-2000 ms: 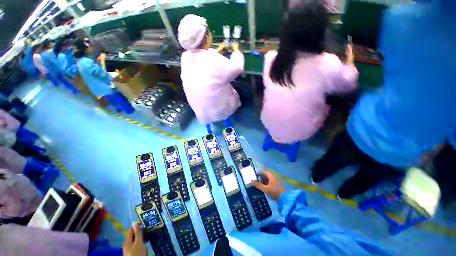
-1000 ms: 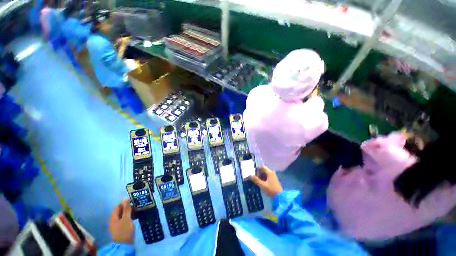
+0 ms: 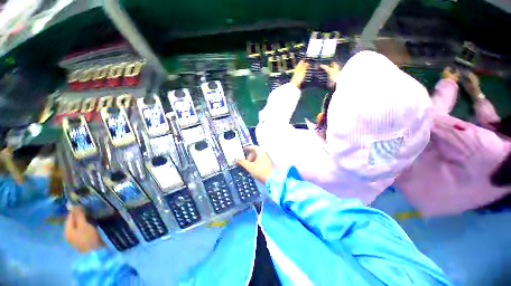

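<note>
A clear plastic phone tray [image 3: 193,224] with two rows of keypad phones is held in front of me, tilted down to the left. The back row phones [image 3: 152,116] have gold frames and lit screens. In the front row, some phones [image 3: 166,174] have plain white screen faces and dark keypads; those at the left have gold frames and are partly blurred. My left hand [image 3: 83,230] grips the tray's front left corner, its fingers partly hidden under the edge. My right hand [image 3: 258,164] grips the tray's right edge beside a white-faced phone.
A person in a pink smock and white cap [image 3: 370,111] sits close on the right, holding two white-faced phones [image 3: 322,46]. Another pink-smocked person [image 3: 456,162] is further right. The green bench [image 3: 246,100] holds stacked trays [image 3: 103,78] behind my tray. A blue sleeve shows at far left.
The view has moved from the aisle to the bench. The tray is now up against the bench side, tilted more, and the capped person is nearer. Both hands still hold the tray.
</note>
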